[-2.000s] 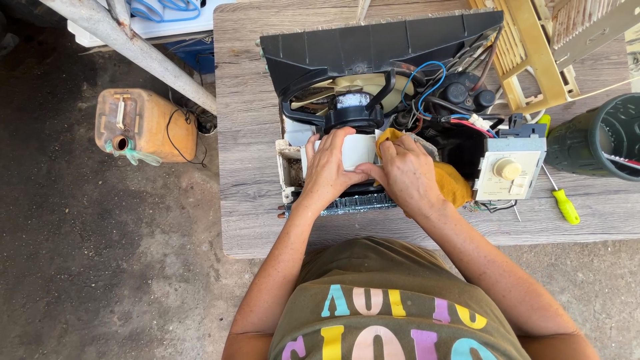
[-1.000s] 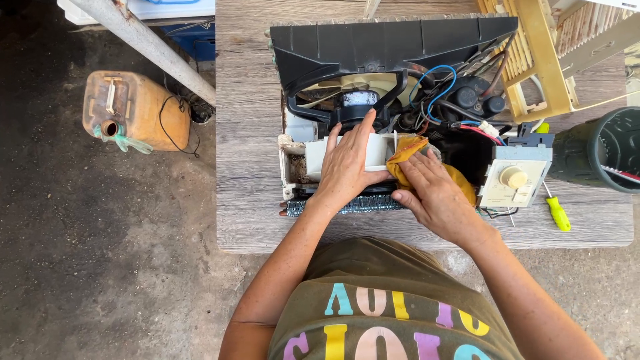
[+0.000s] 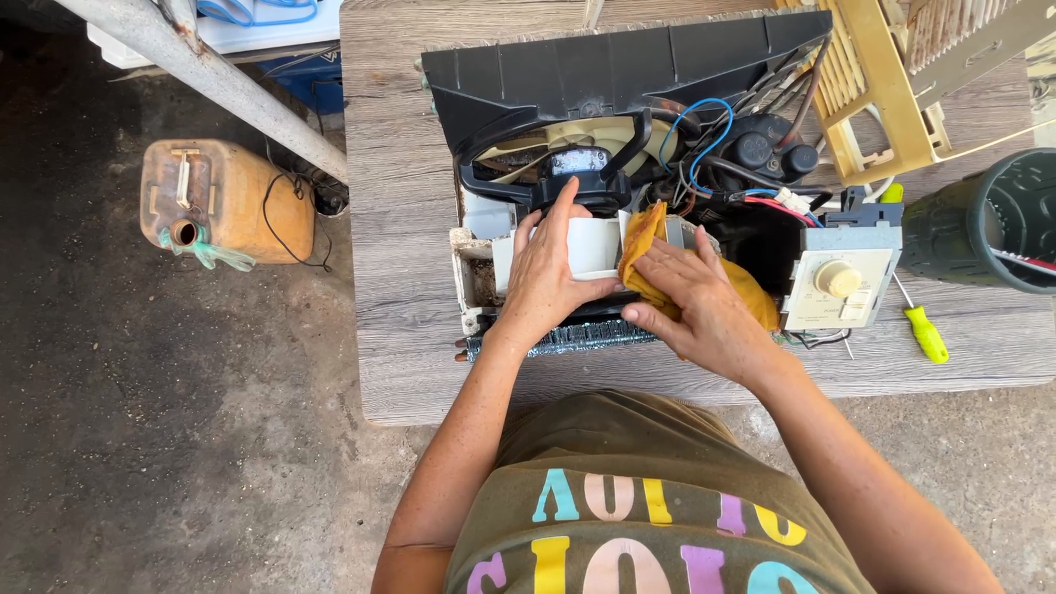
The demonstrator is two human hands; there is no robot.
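An opened window air conditioner lies on the wood-look table, its black plastic fan shroud (image 3: 577, 74) at the back and its fan motor (image 3: 577, 165) in the middle. My left hand (image 3: 544, 272) rests on a white plastic housing part (image 3: 594, 246), thumb along its lower edge and fingers up toward the motor. My right hand (image 3: 701, 305) presses an orange-yellow cloth (image 3: 648, 247) against the right end of that white part; more of the cloth hangs to the right of the hand. A finned coil (image 3: 569, 337) runs along the front edge. The control panel with its knob (image 3: 837, 279) sits at the right.
On the table's right are a green-handled screwdriver (image 3: 926, 334), a dark green bucket (image 3: 949, 219) and a yellowed plastic grille (image 3: 891, 124). Blue, red and black wires (image 3: 714, 157) loop beside the compressor. A stained plastic jerrycan (image 3: 231, 198) stands on the floor at left, below a metal pole (image 3: 239, 78).
My right hand and the cloth have moved right from near the middle of the white part. My left hand has spread and now lies flatter on it than two seconds ago.
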